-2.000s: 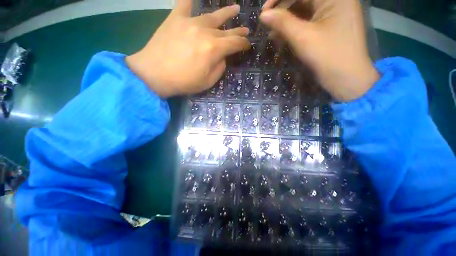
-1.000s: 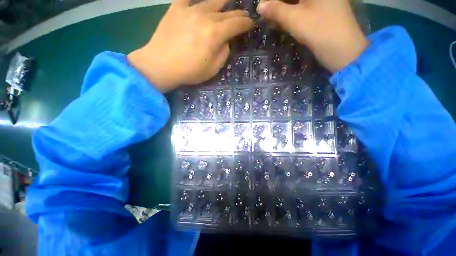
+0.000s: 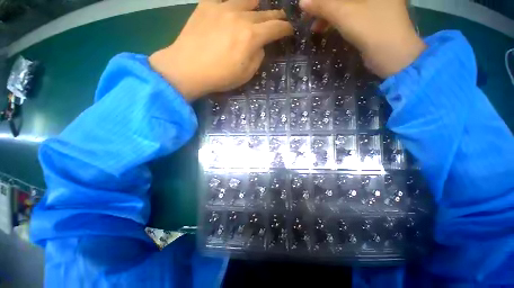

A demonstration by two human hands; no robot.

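A clear plastic blister tray [image 3: 304,211] lies in front of me, with small dark shiny components in its pockets and a bright glare band across it. My left hand [image 3: 220,48] rests over the tray's upper left part, fingers spread and pointing right. My right hand [image 3: 366,31] is over the upper right part, its thumb and fingers close together at the top edge of the picture. The right fingertips are partly cut off and blurred, so whether they hold a tool or part cannot be seen.
A silver crumpled packet with dark leads [image 3: 20,79] lies at the far left of the green bench [image 3: 62,79]. A pale speckled item [image 3: 163,236] shows below the bench edge by my left sleeve. A white line, perhaps a cable, shows at the far right edge.
The tray sits slightly higher in view than two seconds ago. Both hands are nearer the top edge. The thin dark thing earlier at my right fingertips no longer shows clearly.
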